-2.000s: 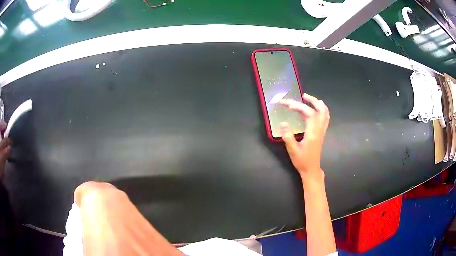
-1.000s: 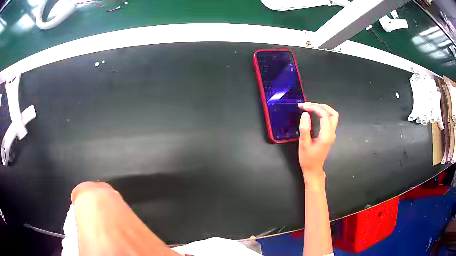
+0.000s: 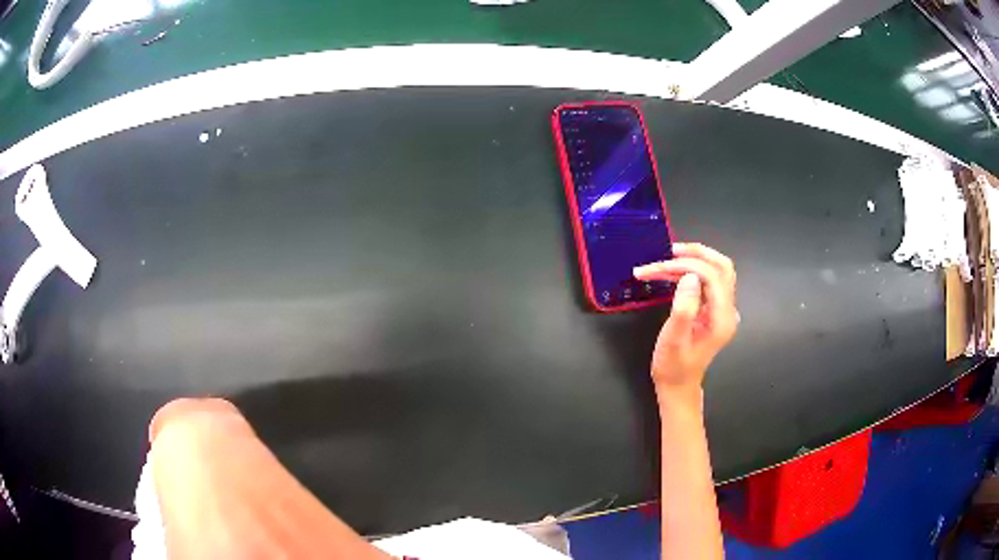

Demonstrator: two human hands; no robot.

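A smartphone [image 3: 619,202] in a red case lies flat on the dark mat, right of centre, its dark blue screen lit with glare across it. My right hand [image 3: 699,301] is over the phone's lower right corner. A fingertip is at the lower part of the screen; I cannot tell if it touches. The fingers are loosely bent and hold nothing. My left arm [image 3: 225,470] is bent, with the elbow at the lower left of the mat. My left hand is out of the picture.
White slim parts [image 3: 53,246] lie at the left edge. A white bundle [image 3: 931,213] stands beside brown sheets [image 3: 964,301] at the right. A white rail [image 3: 438,68] and post border the green belt [image 3: 362,24], which carries white pieces. A red stool [image 3: 816,492] is below right.
The phone screen has gone from pale to dark blue. My right hand has moved slightly down and right. Pieces on the belt have shifted left. Another person's hand has left the left edge, where white parts now lie.
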